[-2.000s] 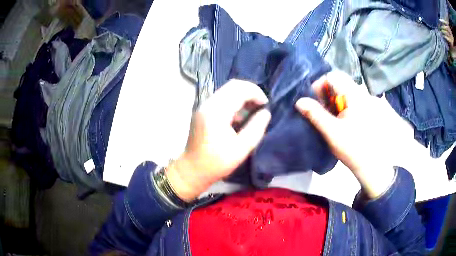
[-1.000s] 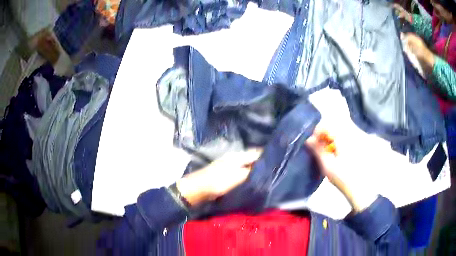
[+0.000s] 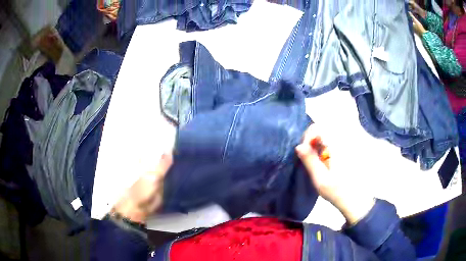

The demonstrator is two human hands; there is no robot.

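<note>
A dark blue denim garment (image 3: 240, 137) with pale topstitching is spread between my hands in front of me, its near part blurred. Its paler wrong side shows at the upper left. My left hand (image 3: 145, 188) is blurred at the garment's left edge; its fingertips meet the denim there. My right hand (image 3: 319, 158) pinches the garment's right edge between thumb and finger. The orange handle of the thread snips (image 3: 320, 149) shows in my right palm; the blades are hidden.
Grey-blue garments (image 3: 61, 148) hang over the left edge of the white table (image 3: 127, 127). More denim (image 3: 378, 66) lies at the right and far side (image 3: 214, 12). A black phone (image 3: 448, 167) lies near the right corner. Another person's green sleeve (image 3: 440, 53) is at the upper right.
The garment is opened out wider, showing a broad panel with a pale seam. My left hand has moved left and lower towards its edge. My right hand has moved slightly left.
</note>
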